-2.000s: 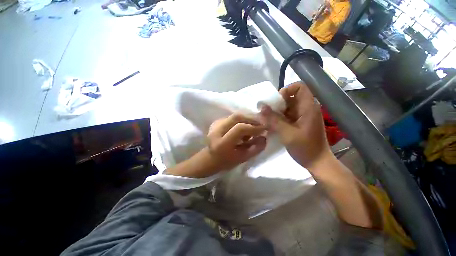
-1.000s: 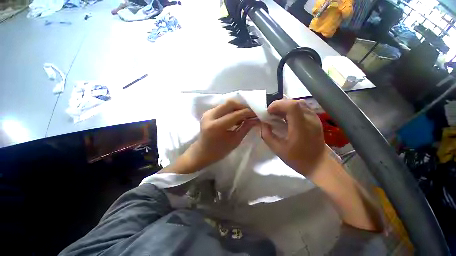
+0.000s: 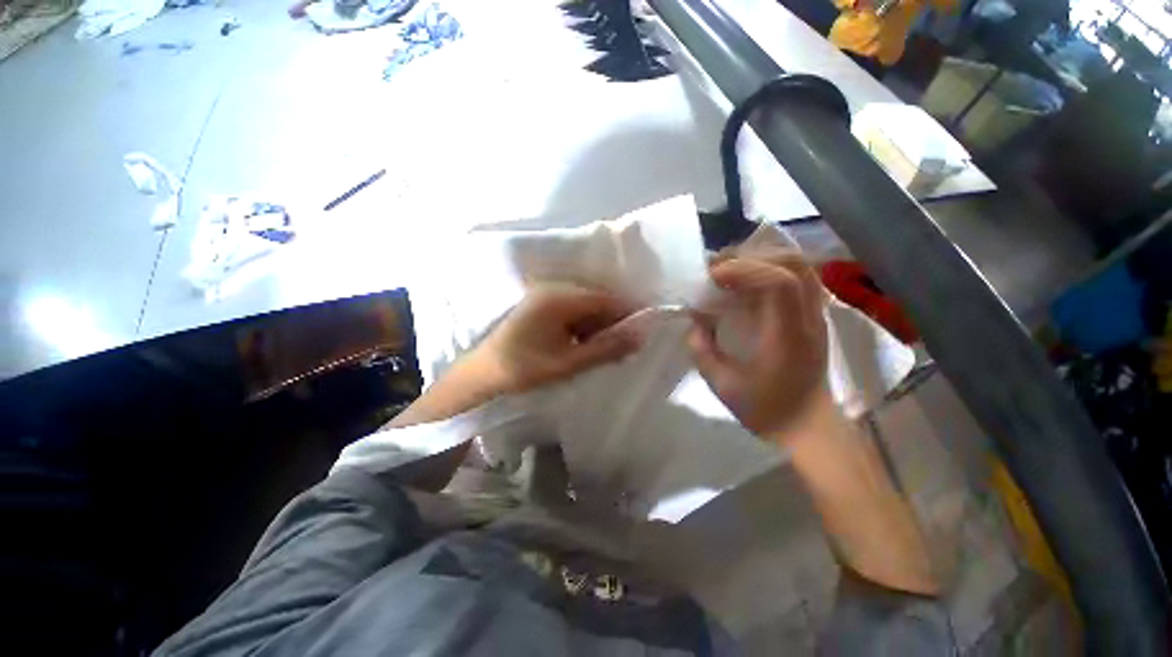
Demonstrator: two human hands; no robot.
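Observation:
A white garment (image 3: 604, 417) hangs from a black hanger (image 3: 734, 154) hooked over the grey rail. My left hand (image 3: 559, 340) pinches a narrow fold of its edge from the left. My right hand (image 3: 771, 340) holds the same edge from the right, fingertips at the upper end of the fold, just below the hanger. A flap of white cloth stands up above both hands. Whether a small fastening is at my fingertips cannot be told.
The thick grey rail (image 3: 925, 270) runs diagonally down the right. The white table (image 3: 77, 257) bears a thin dark stick (image 3: 355, 190) and crumpled scraps (image 3: 238, 244). Black hooks (image 3: 620, 39) bunch at the top. A red bundle (image 3: 874, 298) lies beyond the rail. Dark space is at lower left.
The view has shifted a little. Both hands stay at the garment's edge; my left hand has turned more palm-down, and more white cloth now shows to the right of my right hand.

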